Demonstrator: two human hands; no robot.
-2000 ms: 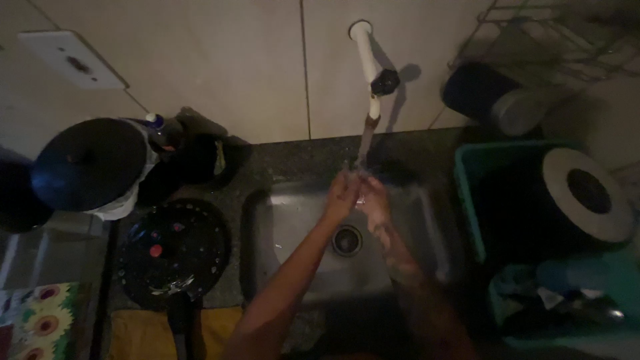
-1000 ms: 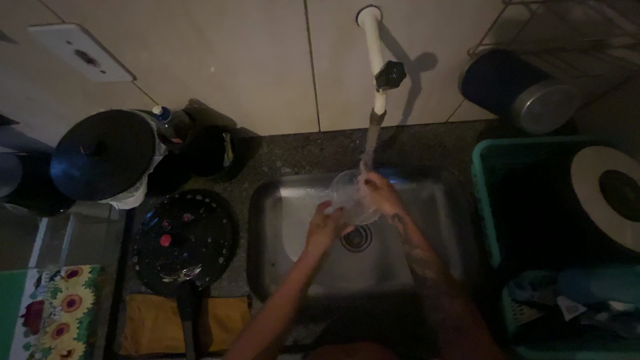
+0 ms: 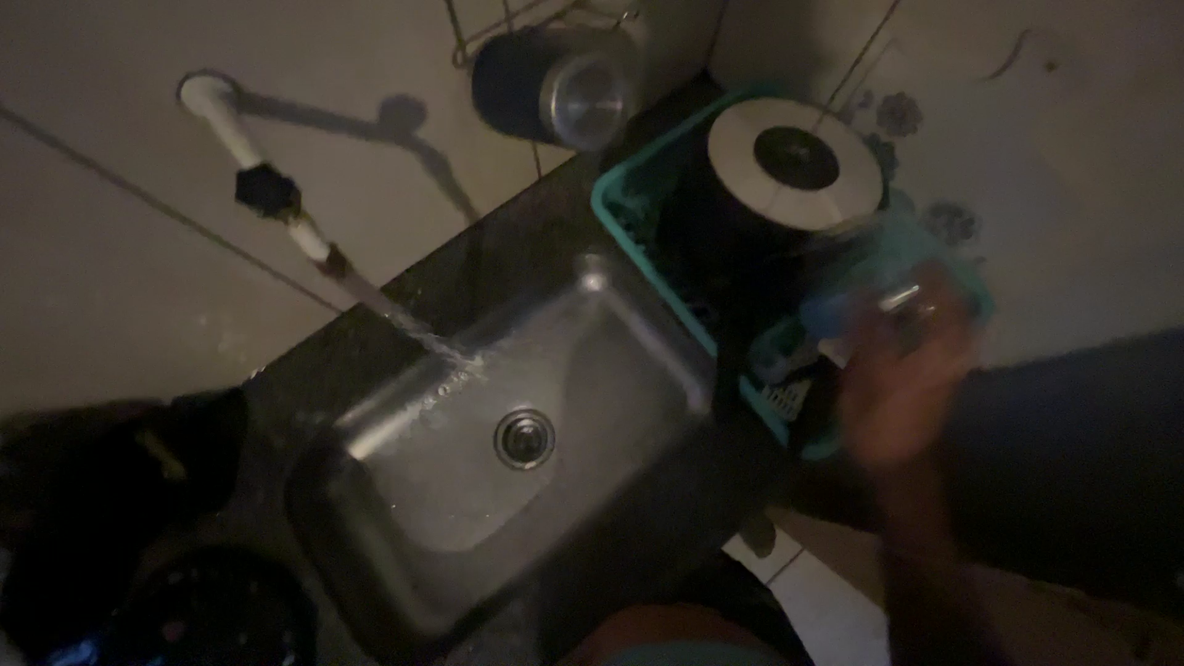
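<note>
My right hand point(image 3: 902, 379), blurred by motion, is over the front right part of a teal dish rack point(image 3: 652, 264). Something clear with a bright glint point(image 3: 902, 296) shows at its fingers; the blur hides whether they grip it. Near that hand are a blue item point(image 3: 828, 314) and a large dark pot with a pale, round-centred end point(image 3: 795, 165) in the rack. My left hand is out of view. Water point(image 3: 407, 319) runs from the white wall tap point(image 3: 227, 120) into the steel sink point(image 3: 592, 398), which has a round drain point(image 3: 524, 438).
A dark blue cylindrical container with a metallic end point(image 3: 555, 88) lies by the wall, near a wire rack point(image 3: 460, 42). The stone counter edge point(image 3: 518, 217) meets the tiled wall behind the sink. A dark speckled pan lid point(image 3: 208, 610) is at the lower left.
The view has swung right. Both hands were under the running water, with a clear container in them one second ago; now my right hand is over the dish rack and my left is out of view.
</note>
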